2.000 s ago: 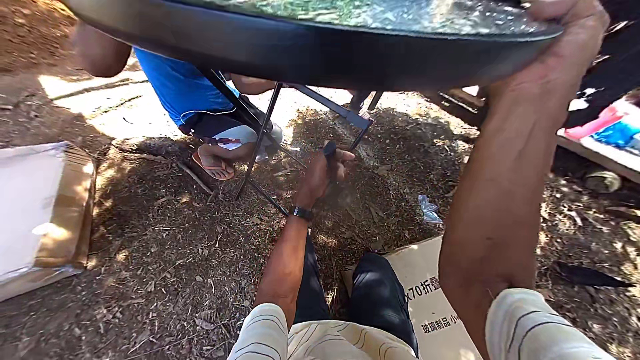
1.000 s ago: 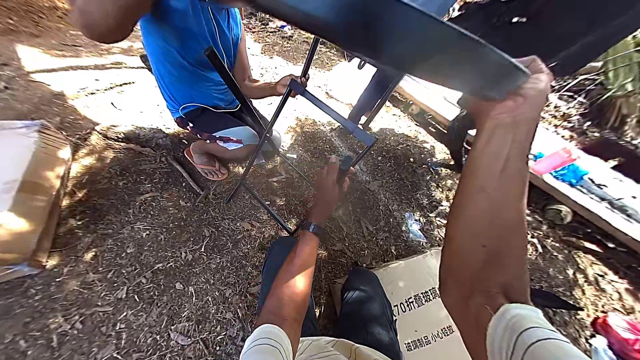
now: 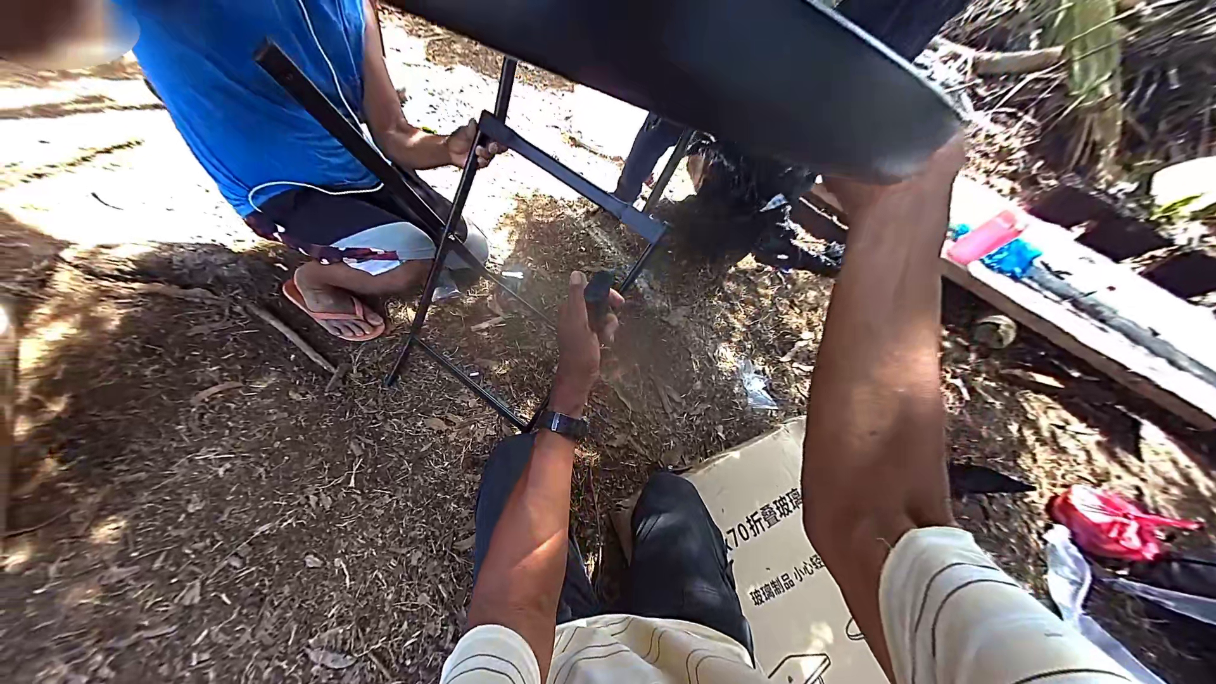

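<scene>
My left hand [image 3: 591,328] is closed around a black leg end of a folding metal table frame [image 3: 570,180]. My right hand [image 3: 898,176] grips the rim of a dark round tabletop [image 3: 703,76], which is tilted above the frame and runs out of view at the top. Its fingers are partly hidden by the rim. Across from me a crouching person in a blue shirt [image 3: 256,104] has a hand [image 3: 475,144] on the frame near its crossbar. Another hand, blurred, shows at the top left.
A flattened cardboard box [image 3: 774,522] with printing lies by my knees. At the right is a pale plank [image 3: 1092,294] with pink and blue items on it. A red plastic bag [image 3: 1111,522] and a clear plastic scrap [image 3: 757,385] lie on the leaf-littered ground.
The tabletop has tilted, and its glass upper face, seen two seconds ago, no longer shows. The other person's hand has come onto the frame. The view has shifted.
</scene>
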